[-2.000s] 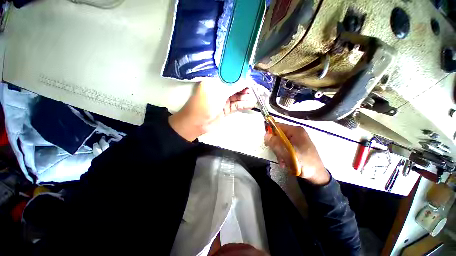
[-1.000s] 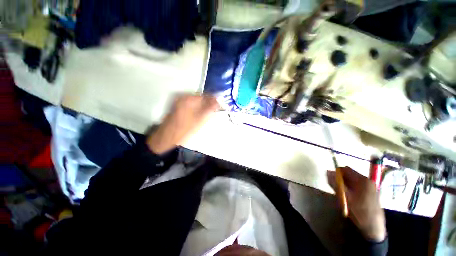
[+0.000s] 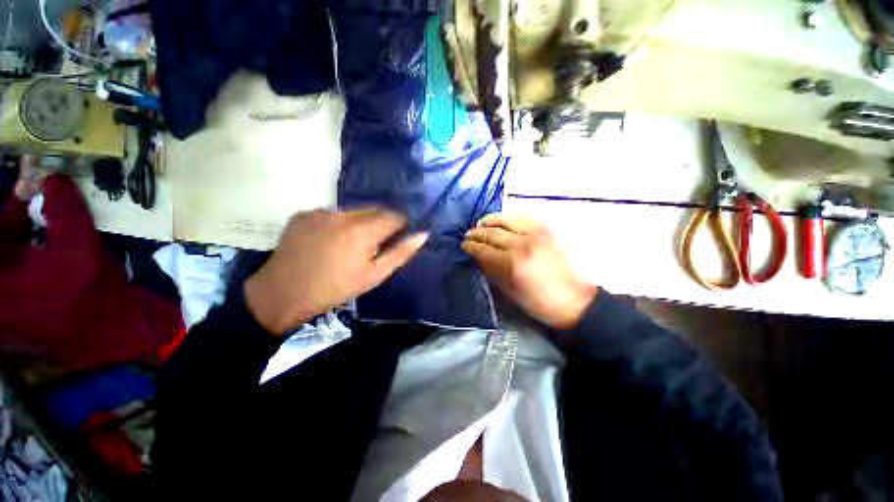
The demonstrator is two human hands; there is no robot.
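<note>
The quilted navy shell panel (image 3: pixel 382 137) runs from beside the sewing machine head (image 3: pixel 735 59) over the table's front edge, its lower end near my lap. My left hand (image 3: pixel 333 260) lies on the panel's left part, thumb and fingers apart. My right hand (image 3: pixel 529 270) is at the panel's right edge with fingers bent on the fabric; I cannot tell if it pinches it. The teal machine lamp (image 3: pixel 441 93) hangs over the panel. The needle area is not clear. The scissors (image 3: pixel 720 221), with orange-yellow and red handles, lie on the table at the right.
A red-handled tool (image 3: pixel 811 245) and a round clear case (image 3: pixel 856 257) lie right of the scissors. Navy cut pieces (image 3: pixel 245 49) lie at the upper left. Dark scissors (image 3: pixel 143 172) lie near another machine (image 3: pixel 54 113). Another person's hand (image 3: pixel 29 176) and maroon fabric (image 3: pixel 74 275) show at the left.
The scissors have left my right hand and lie on the table. My right hand has moved left to the panel. The panel now reaches over the table's front edge. The view has shifted.
</note>
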